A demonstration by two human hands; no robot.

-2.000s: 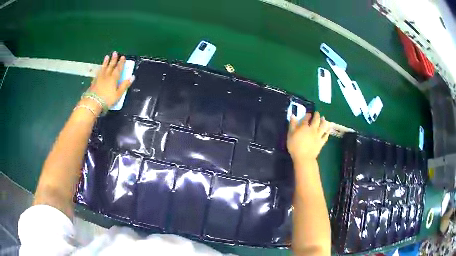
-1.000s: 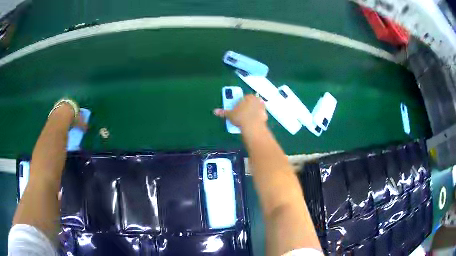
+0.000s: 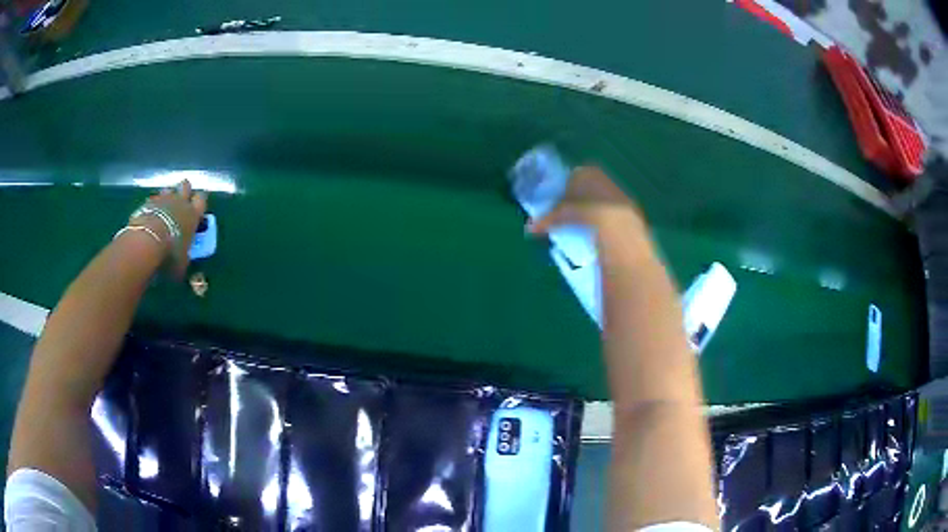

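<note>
My left hand [image 3: 175, 220] is low over the green belt at the left and holds a light-blue phone back cover [image 3: 205, 238], mostly hidden behind the fingers. My right hand [image 3: 595, 203] holds another light-blue cover [image 3: 538, 179] near the belt's middle, both blurred. Further covers [image 3: 578, 278] lie under and partly behind my right wrist. A white cover [image 3: 711, 299] lies just right of my forearm. The black blister tray [image 3: 333, 442] lies in front of me, its lower part cut off. One cover [image 3: 520, 478] sits in its upper right pocket.
A stack of black trays [image 3: 821, 457] is at the lower right. A lone cover [image 3: 873, 338] lies on the belt at far right. A small pale piece [image 3: 199, 283] lies below my left hand. A red basket [image 3: 875, 116] is at upper right, a dark thin tool [image 3: 239, 26] at upper left.
Both hands have moved from the tray's upper corners out over the belt. My right hand has taken hold of a cover and moved it away from the tray. The view has shifted towards the belt.
</note>
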